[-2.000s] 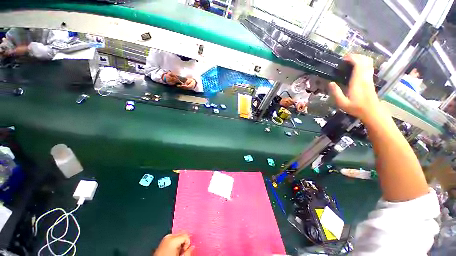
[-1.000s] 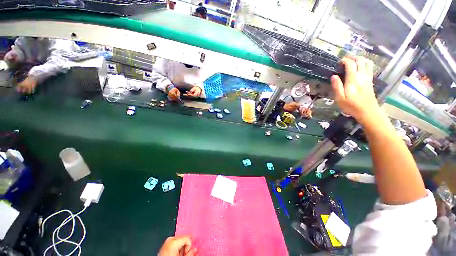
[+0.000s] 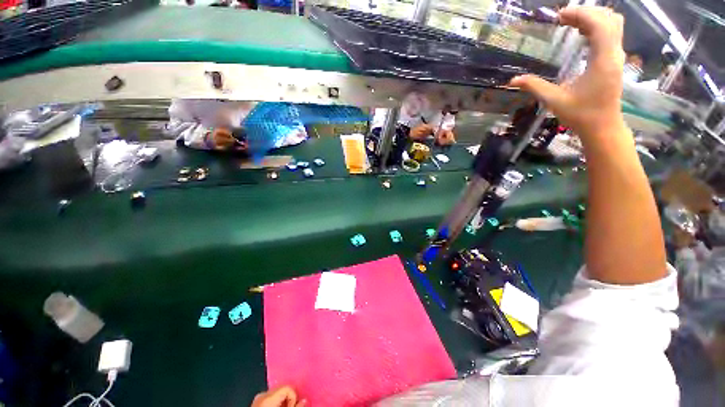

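Note:
My right hand (image 3: 592, 75) is raised at the upper right, thumb and fingers spread. Its thumb is at the right end of the black tray (image 3: 429, 49) on the overhead shelf; whether it touches is unclear. My left hand (image 3: 278, 397) is cut off by the bottom edge at the pink mat's lower left, its grip hidden. A white square (image 3: 335, 292) lies on the pink mat (image 3: 358, 350). Two teal housings (image 3: 209, 316) lie left of the mat; more teal housings (image 3: 358, 239) lie beyond it.
A metal post (image 3: 465, 208) with blue parts slants up beyond the mat's right corner. A black unit (image 3: 477, 298) stands right of the mat; a glue syringe (image 3: 540, 224) lies behind it. A white charger (image 3: 115, 355) is at left. People work across the bench under the overhead shelf (image 3: 262, 83).
The view has turned, shifting the bench leftward. My right hand has risen, and its fingers have spread from the tray's end. My left hand stays at the mat's lower left.

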